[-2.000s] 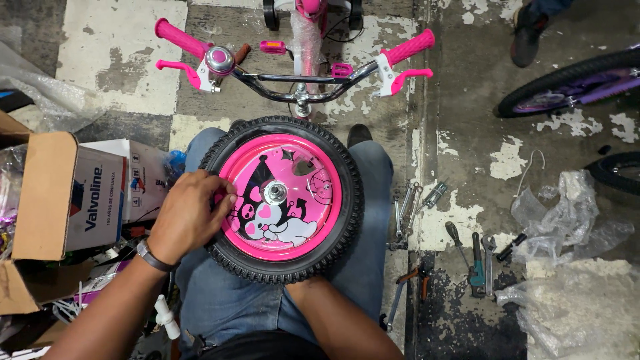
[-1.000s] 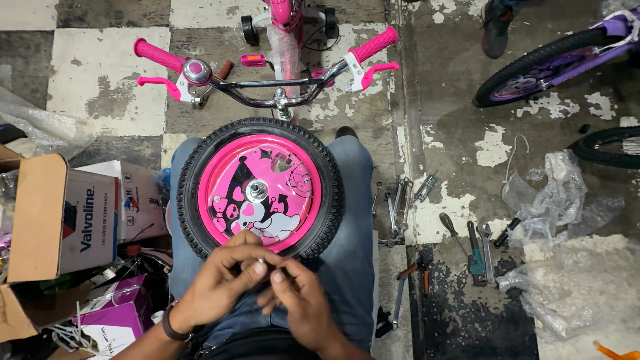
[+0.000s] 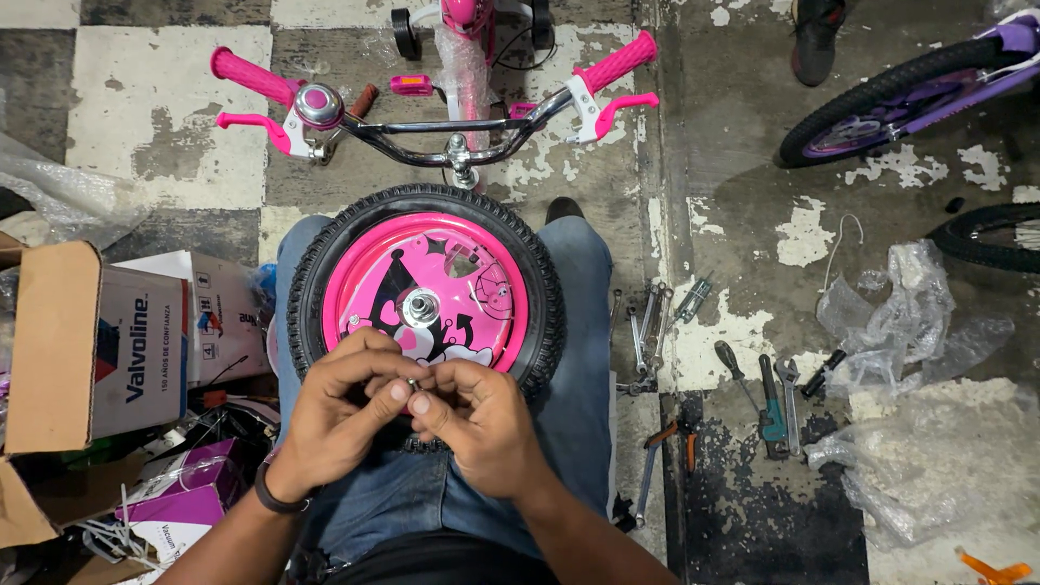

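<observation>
A child's bicycle wheel [image 3: 526, 325] with a black knobby tire and a pink printed disc cover lies across my thighs, its axle and hub nut [image 3: 421, 305] facing up. Over its near edge, my left hand [image 3: 345, 410] and my right hand [image 3: 483, 422] meet, pinching a small metal piece [image 3: 413, 383] between thumbs and fingers; its exact kind cannot be told. Beyond the wheel stands a pink bicycle with a chrome handlebar [image 3: 406, 146], pink grips, brake levers and a bell [image 3: 318, 106]. The fingers hide part of the disc.
Open cardboard boxes [image 3: 53, 349] and loose parts crowd the left. Wrenches [image 3: 647, 325], a screwdriver [image 3: 735, 372], an adjustable wrench [image 3: 788, 398] and pliers [image 3: 689, 443] lie on the floor at right, near plastic wrap [image 3: 894, 317]. A purple bicycle's wheel [image 3: 886, 110] and another person's shoe [image 3: 816, 41] are beyond.
My left hand has left the disc's left side, and my right hand has come from under the wheel. Both now meet at its near edge around a small metal piece.
</observation>
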